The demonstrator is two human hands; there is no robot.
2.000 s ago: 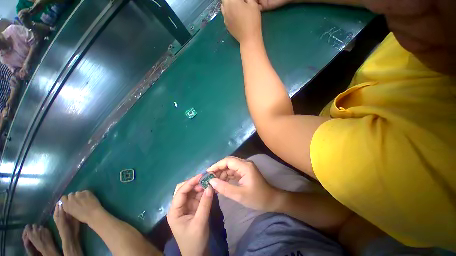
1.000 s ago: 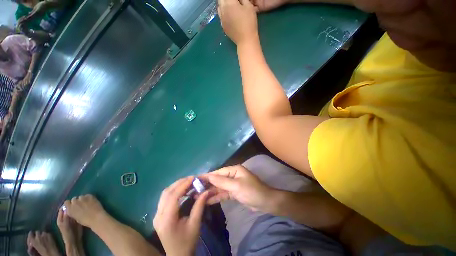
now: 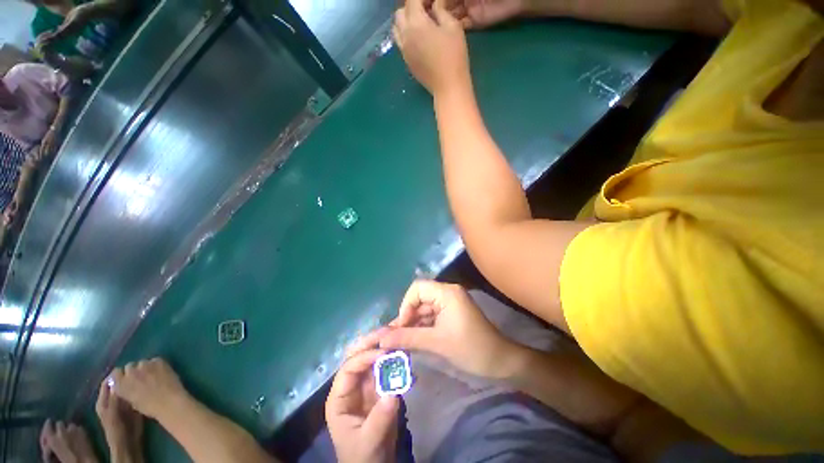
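Observation:
A part-assembled unit point(image 3: 393, 373), a pale rounded-square frame with a green board and a white patch inside, faces the camera at lower centre. My left hand point(image 3: 361, 403) pinches it at its left and lower edge. My right hand point(image 3: 449, 327) is just above it, thumb and forefinger close together near its top edge. Whether these fingertips touch the unit or hold something small cannot be told.
On the green bench point(image 3: 289, 262) lie a small green board point(image 3: 348, 217), a greyish frame unit point(image 3: 231, 332) and a white fleck point(image 3: 319, 203). Neighbours' hands point(image 3: 149, 387) are at lower left, a yellow-sleeved person's arm point(image 3: 483, 172) at right. A shiny conveyor point(image 3: 135, 181) runs behind.
The unit, first tilted, then showing a small pale face, now shows its frame and board to the camera. My left hand has moved right and down; my right fingers are now above the unit.

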